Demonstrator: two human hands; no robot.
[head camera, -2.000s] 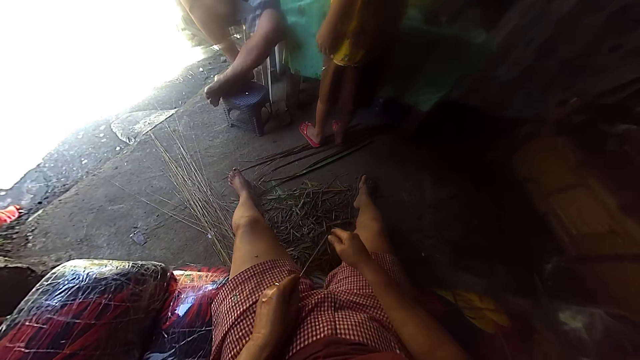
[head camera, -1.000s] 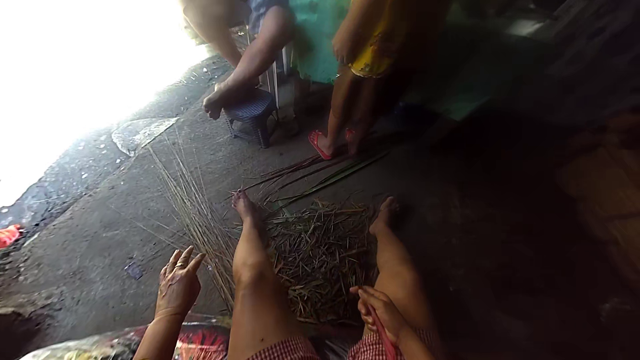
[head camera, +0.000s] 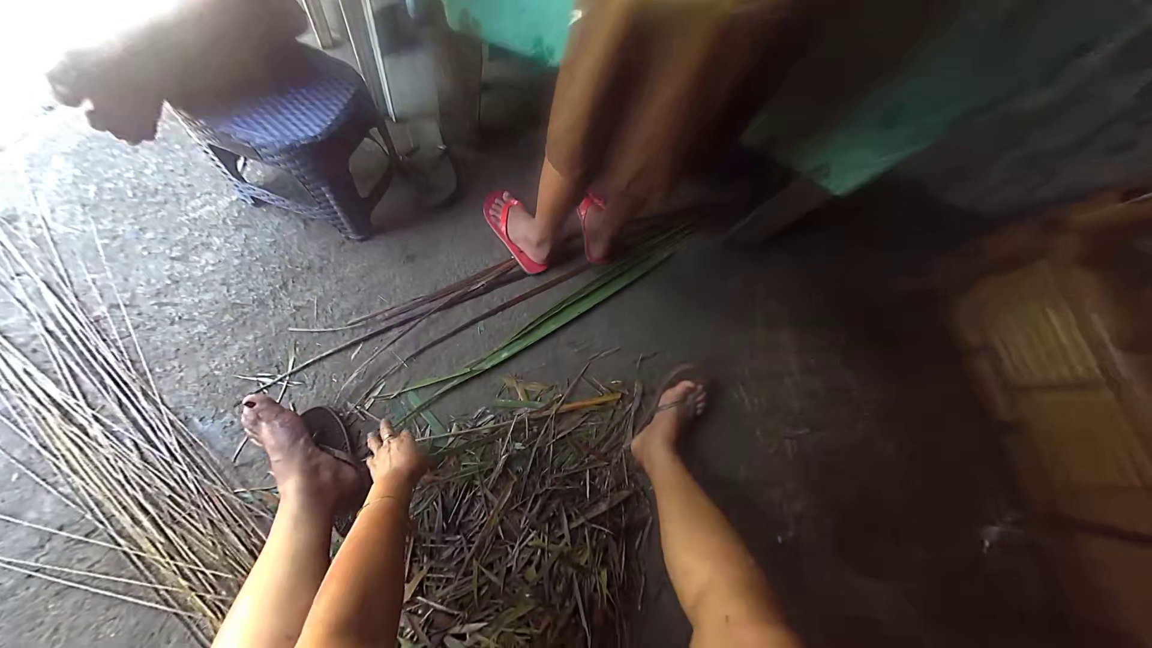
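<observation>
My left hand (head camera: 394, 454) reaches forward between my feet, beside the dark sandal at my left foot (head camera: 283, 441). Its fingers are at the near ends of long green and brown leaves (head camera: 540, 328); whether they grip one cannot be told. My right hand is out of view. A heap of short leaf scraps (head camera: 531, 531) covers the floor between my legs. To the left lies a spread bundle of long thin sticks (head camera: 117, 450). My right foot (head camera: 675, 414), in a sandal, rests at the heap's right edge.
A person in red flip-flops (head camera: 517, 229) stands at the far ends of the leaves. Another person's blurred foot is above a blue woven-pattern plastic stool (head camera: 297, 117). Green cloth (head camera: 864, 153) hangs behind, and a brown, blurred object (head camera: 1053, 378) stands at the right.
My left hand has moved forward to the leaves from beside my left leg. My right hand, holding something red a second ago, has left the view. The view has moved closer to the floor.
</observation>
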